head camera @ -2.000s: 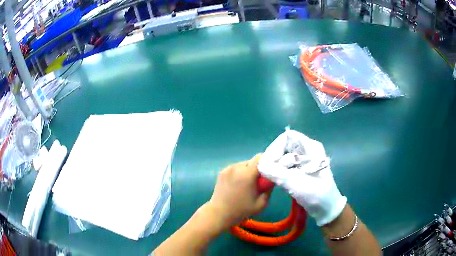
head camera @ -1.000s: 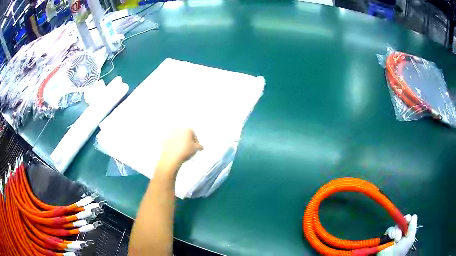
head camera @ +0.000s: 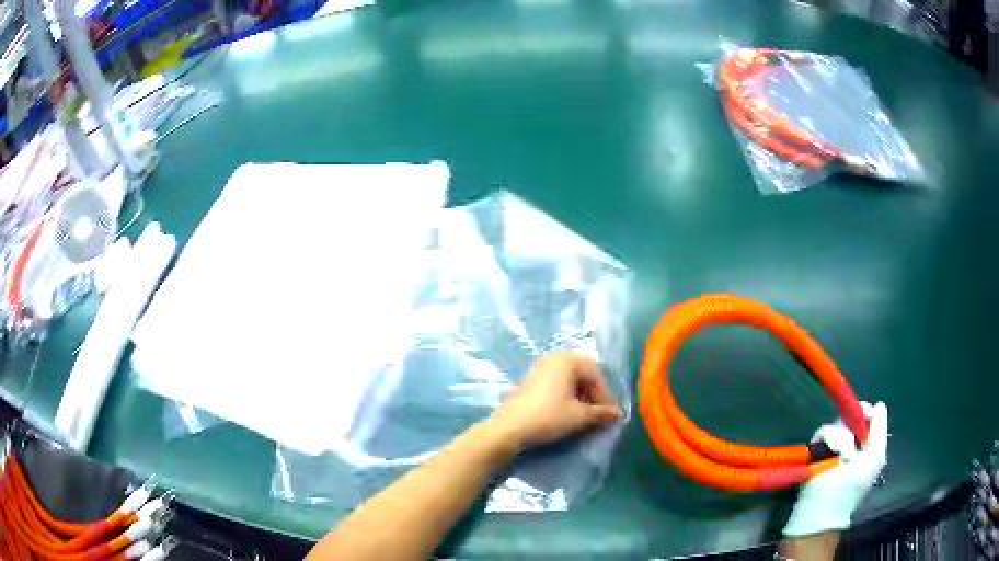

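Orange cables lie coiled in a loop at the right front of the green table, with red sleeves and a black band near their ends. My right hand, in a white glove, holds the cable ends together; the tips are hidden in the glove. My bare left hand pinches the right side of a clear plastic bag, which is spread out between the white-topped bag stack and the cable loop. The bag's left part lies by the stack's right edge.
A bagged orange cable pack lies at the back right. A long white roll, a small fan and a pile of plastic-wrapped items are at the left. More orange cables with silver tips are at the lower left.
My left hand has moved right from the bag stack, drawing out a clear bag. My right hand still holds the cable ends. The view has shifted, so the table's things appear displaced.
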